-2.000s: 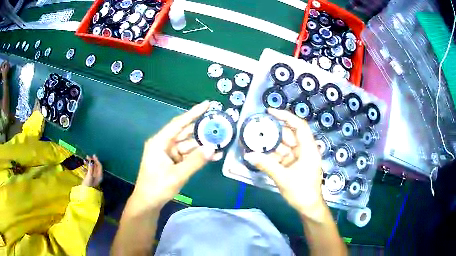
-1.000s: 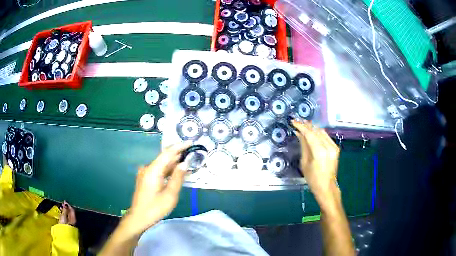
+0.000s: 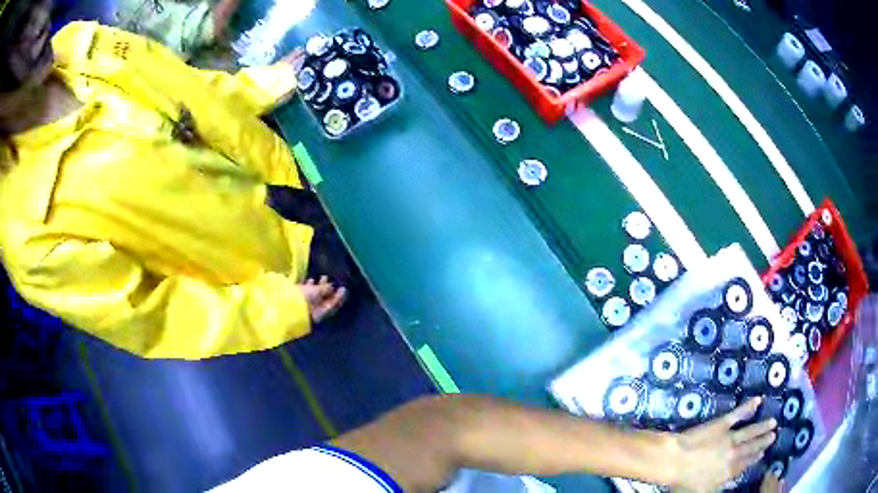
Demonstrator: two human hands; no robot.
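Note:
The clear plastic blister tray (image 3: 582, 380) lies at the lower right, with black-rimmed round disc units (image 3: 736, 297) in its pockets. My left hand (image 3: 722, 451) reaches across from the lower left and lies over the tray's lower part, fingers spread, with no disc visible in it. It hides some pockets. Only fingertips of my right hand (image 3: 771, 482) show at the bottom edge; the rest is cut off. Several loose pale discs (image 3: 635, 258) lie beside the tray's upper left side.
Two red bins (image 3: 549, 101) (image 3: 857, 279) hold mixed discs. A white bottle (image 3: 628, 99) and V-shaped tool (image 3: 651, 141) are near the upper bin. A person in yellow (image 3: 164, 193) stands left, beside a clear tub of discs (image 3: 364, 120). Single discs (image 3: 506, 130) line the green surface.
The view has swung left, so the tray shows at the lower right. My left hand has moved from a disc at the tray's near-left corner to flat over the tray. My right hand is mostly out of view.

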